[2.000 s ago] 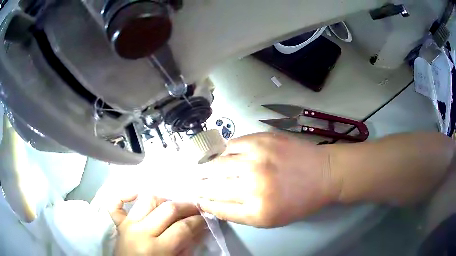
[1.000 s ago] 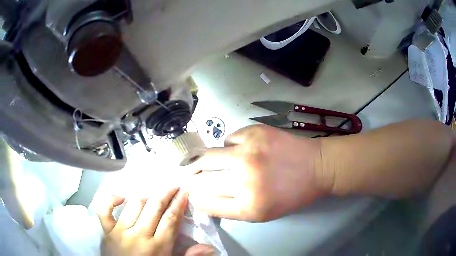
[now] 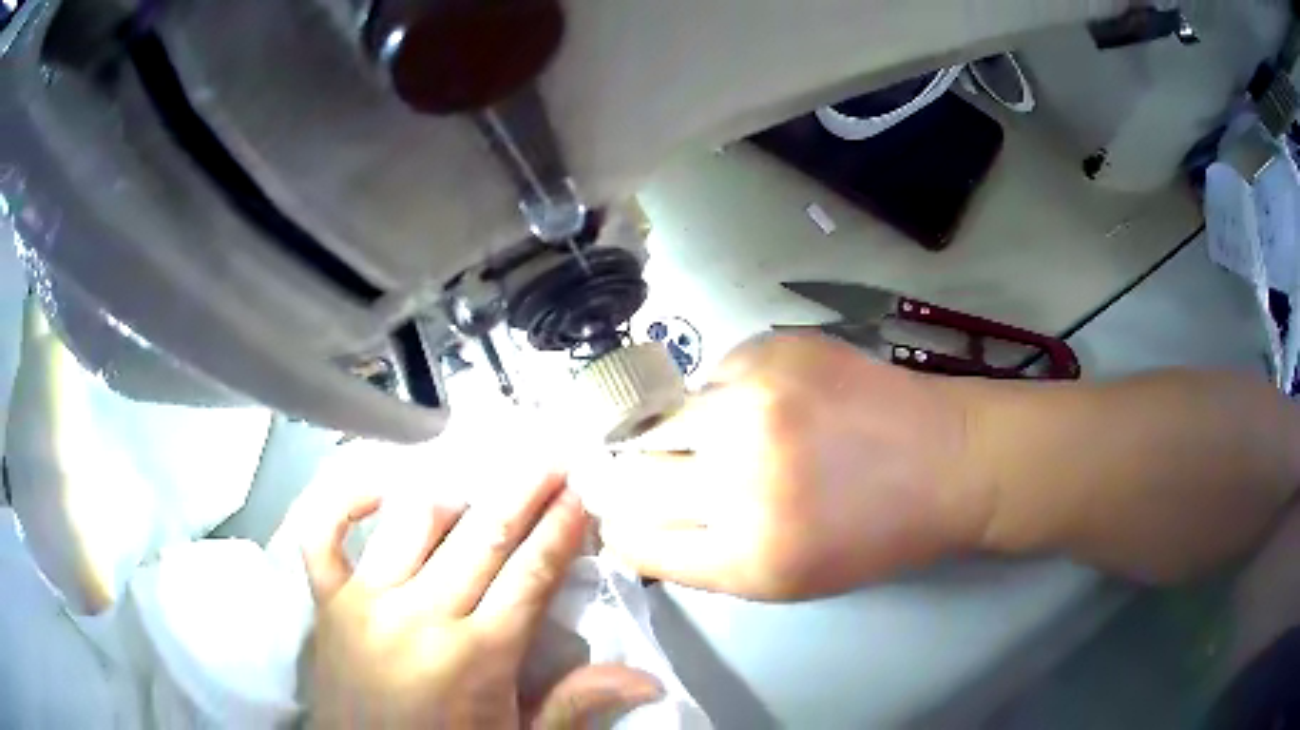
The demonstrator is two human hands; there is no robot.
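White fabric (image 3: 592, 628) lies under my hands below the sewing machine head, and its part near the needle is lost in glare. My left hand (image 3: 463, 599) lies flat on it with fingers spread a little, thumb at the lower right. My right hand (image 3: 784, 471) reaches in from the right, its fingertips at the fabric beside the ribbed cream knob (image 3: 632, 388). The glare hides whether the right fingertips pinch the cloth. The presser foot and needle cannot be made out.
Thread snips with a dark red handle (image 3: 984, 340) lie just behind my right hand, blade tips partly covered. A flat black rectangle (image 3: 912, 164) with a white loop (image 3: 891, 114) lies farther back. The machine arm (image 3: 684, 86) crosses the top. More white fabric (image 3: 214, 628) is heaped at left.
Since the earliest frame my left fingers have straightened from a curled hold and spread on the fabric, thumb apart. My right hand stays near the cream knob. The view has shifted.
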